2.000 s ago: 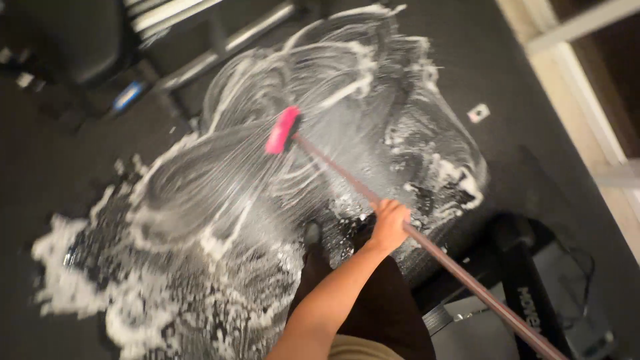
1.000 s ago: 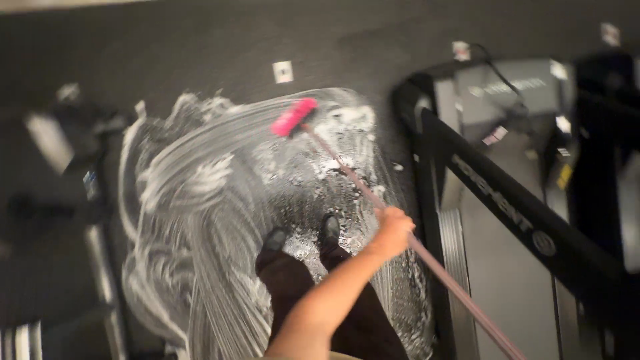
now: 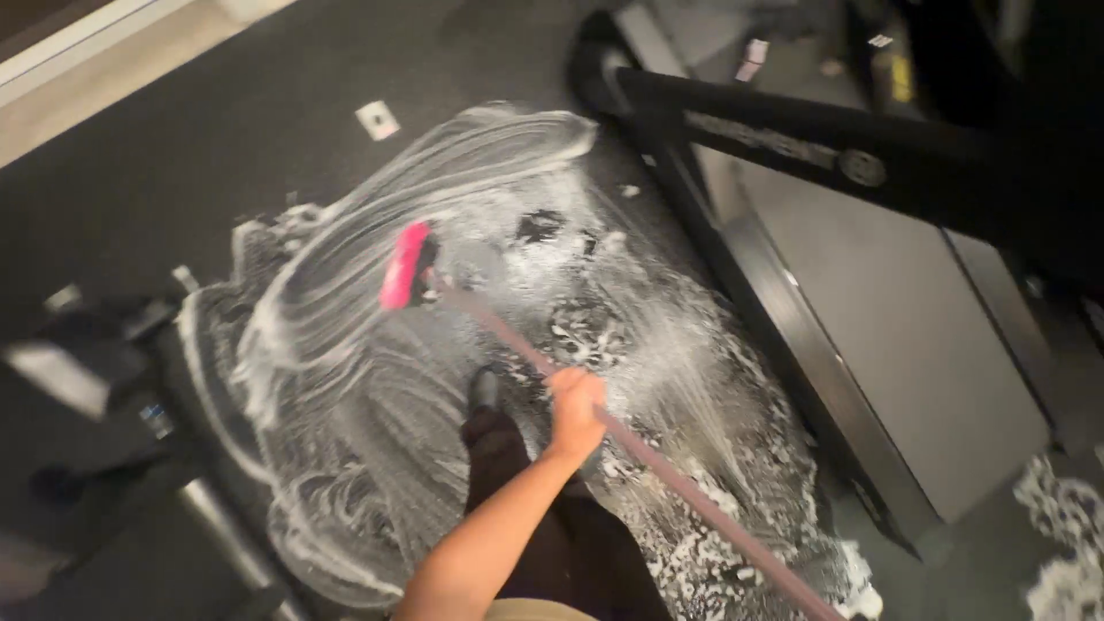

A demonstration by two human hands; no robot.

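My left hand (image 3: 576, 414) is closed around the middle of a pinkish-brown pole (image 3: 690, 492), which runs from the lower right up to a floor brush with bright pink bristles (image 3: 404, 266). The brush head rests on a dark floor spread with white foam (image 3: 345, 388). Swirled streaks lie around the brush, and thicker clumps of foam lie at the lower right. My right hand is out of view, as is the far end of the pole.
A treadmill (image 3: 897, 328) with a black frame stands at the right. At the left is blurred dark equipment with a metal rail (image 3: 228, 535). A small white square (image 3: 377, 120) lies beyond the foam. My dark shoe (image 3: 485, 388) stands in the foam. A pale ledge (image 3: 129, 73) borders the upper left.
The view has turned strongly. The brush has moved across the foam, and streaks now cover the area near the white square. My left hand has kept its hold on the pole.
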